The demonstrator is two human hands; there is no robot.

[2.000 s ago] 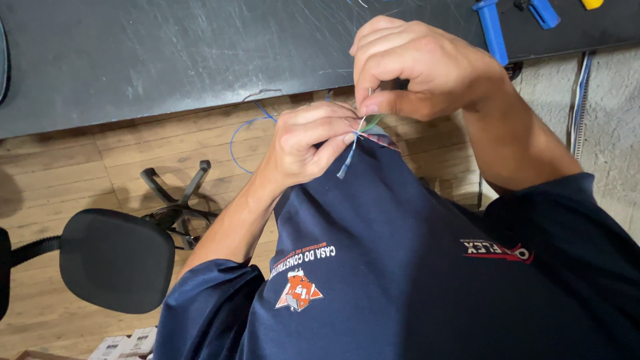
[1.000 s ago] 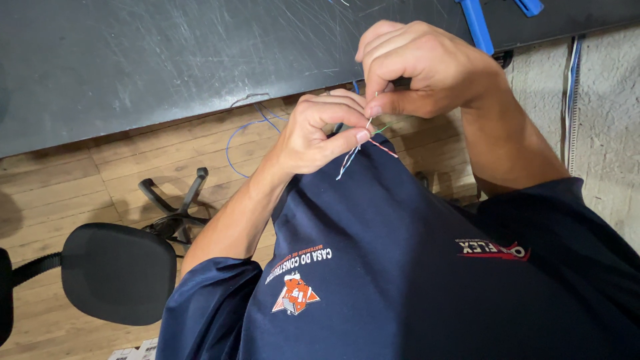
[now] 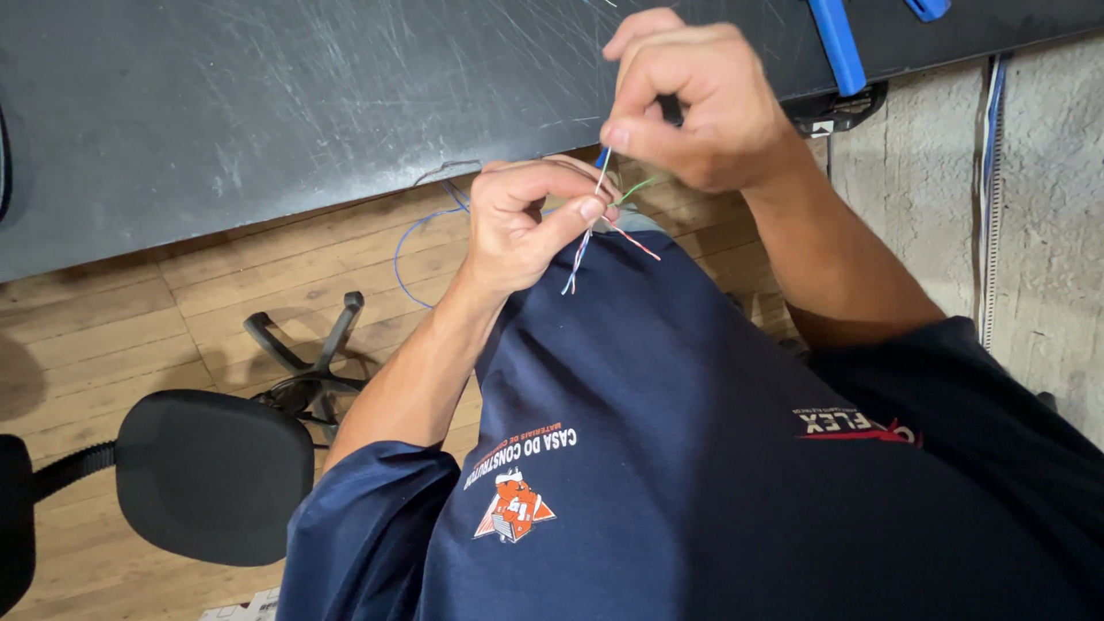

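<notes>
Near the bench edge my left hand pinches several thin twisted wires between thumb and forefinger. A blue-and-white pair hangs below the fingertips, a red-and-white pair points down to the right, and a green wire sticks out to the upper right. Above and to the right, my right hand holds the upper end of a pale wire between thumb and forefinger; the wire runs down to the left fingertips. A blue cable loops beside my left wrist. Where the wires join is hidden by the fingers.
A scratched dark bench top lies ahead, with blue-handled tools at its right edge. On the wooden floor to the left are a black chair and a wheeled base. Cables run down the concrete wall at right.
My right hand has moved up and away from the left fingertips, with a longer stretch of wire showing between the hands. The wire pairs below the left hand are more spread than two seconds ago.
</notes>
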